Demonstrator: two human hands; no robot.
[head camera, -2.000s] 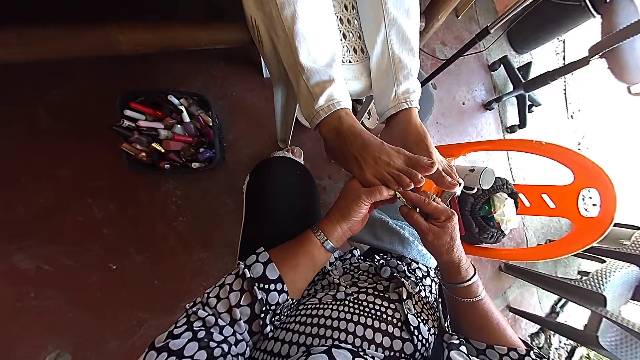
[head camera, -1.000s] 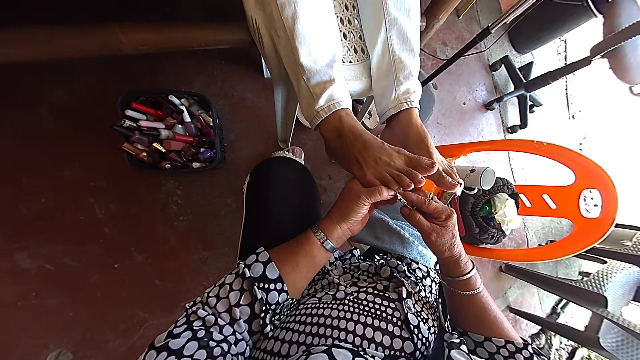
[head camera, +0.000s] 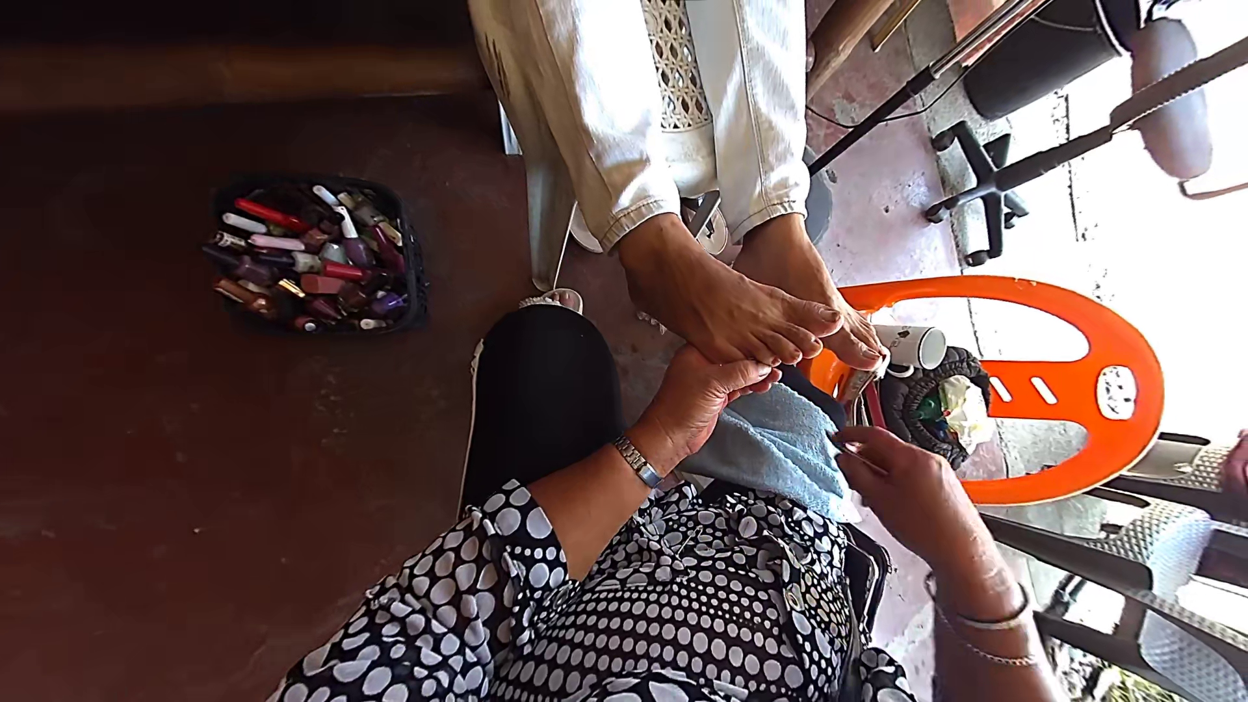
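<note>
My left hand (head camera: 697, 395) is under the toes of another person's nearer foot (head camera: 726, 302), its thumb against them. That person's other foot (head camera: 804, 278) rests just behind, to the right. My right hand (head camera: 902, 478) is lowered away from the feet, beside a light blue towel (head camera: 780, 448) on my lap. Between its thumb and fingers is a small thin tool (head camera: 846, 447), mostly hidden, so its kind cannot be told. Several toenails of the nearer foot face me.
A black basket (head camera: 417, 283) full of nail polish bottles stands on the floor at left. At right, an orange plastic chair or stool (head camera: 1121, 322) holds a white mug (head camera: 916, 346) and a dark pouch (head camera: 907, 400). Beyond are a wheeled base (head camera: 985, 185) and woven chairs (head camera: 1170, 556).
My right hand has moved away from the toes, down and to the right, with the small tool. My left hand stays at the nearer foot, its fingers now more extended beneath the toes.
</note>
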